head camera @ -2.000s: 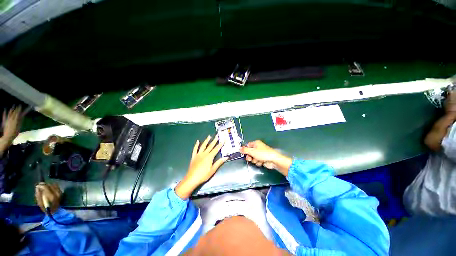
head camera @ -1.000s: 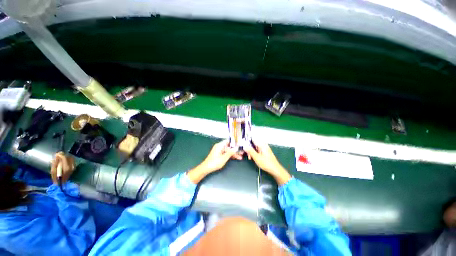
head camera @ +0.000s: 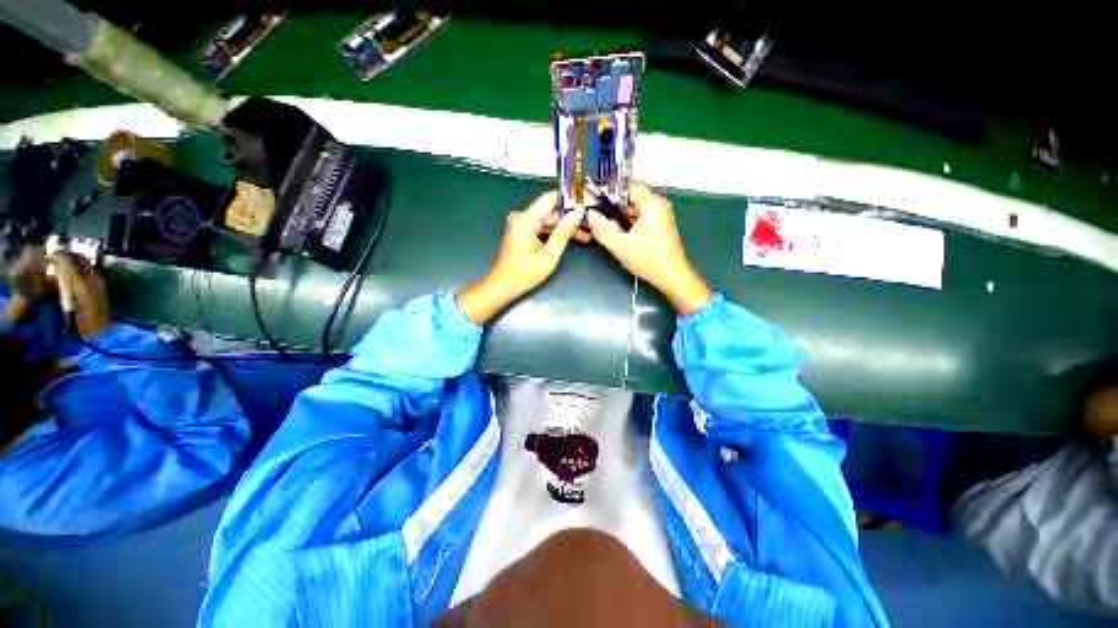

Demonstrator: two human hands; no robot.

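Observation:
An open phone unit (head camera: 597, 129) is held upright in front of me, its far end over the white rail and the green conveyor. Its inside shows a dark circuit board area at the far end and an orange-brown strip down the middle. My left hand (head camera: 539, 249) grips its near left corner. My right hand (head camera: 641, 242) grips its near right corner. The fingertips of both hands meet at the near end, around a small dark part that I cannot make out clearly.
A white sheet (head camera: 846, 245) with a red heap lies right. A black ribbed box (head camera: 300, 184) with cables stands left. More phone units (head camera: 390, 43) lie on the green conveyor (head camera: 490, 86) beyond the white rail (head camera: 454, 137). People in smocks sit at both sides.
The phone unit was on the mat under both hands, then was lifted; both hands now hold it by its near end. The view has shifted, so the bench sits higher than one second ago.

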